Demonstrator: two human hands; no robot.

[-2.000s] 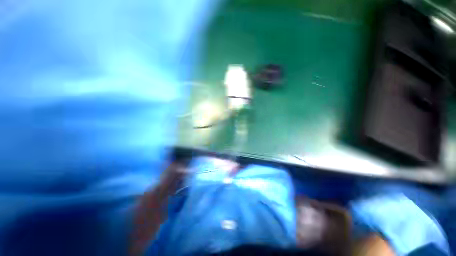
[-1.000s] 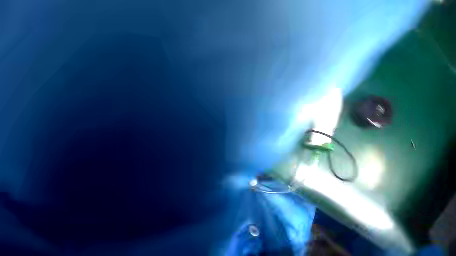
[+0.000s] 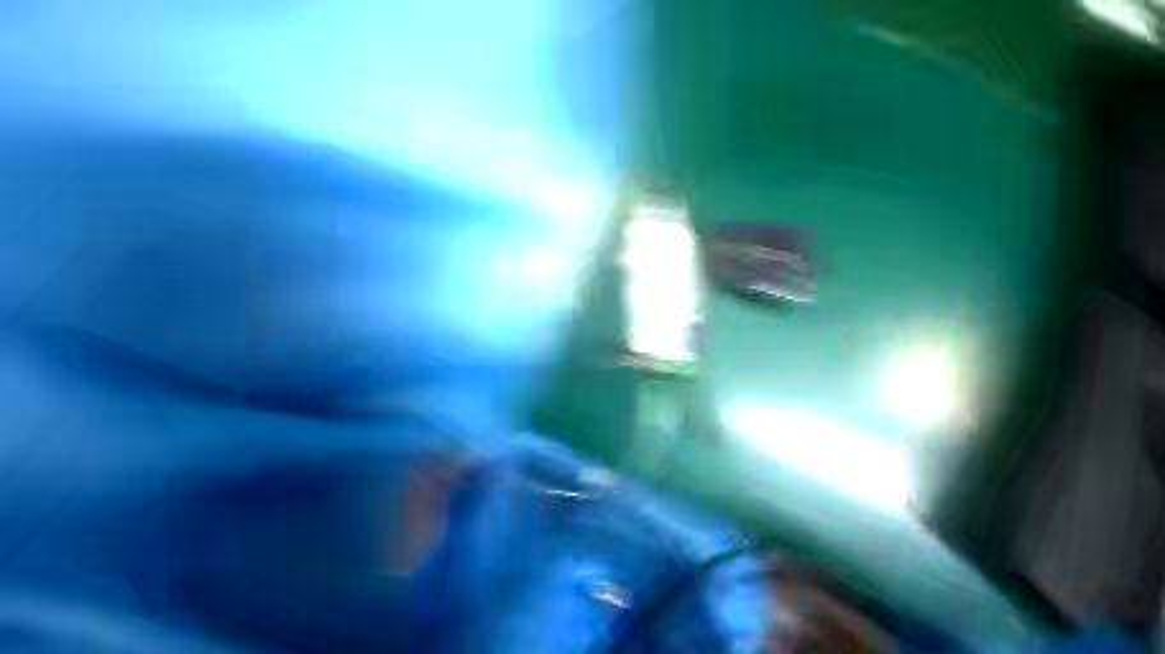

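The picture is badly blurred. The white handpiece (image 3: 661,284) lies on the green bench mat (image 3: 818,115), with its green rear end towards the bench's front edge. A small round black part (image 3: 764,262) sits on the mat just to its right. Neither of my hands can be made out. A blurred skin-toned patch shows among the blue cloth at the lower middle, and a brownish one at the bottom edge; I cannot tell what they are.
Blue smock cloth (image 3: 256,281) fills the left side and hides that part of the bench. A long dark tray (image 3: 1099,447) stands at the right. Bright glare lies along the bench's front edge.
The blue cloth covers less of the picture than a second ago. The handpiece and black part appear further left in the picture, and more of the mat and the tray shows.
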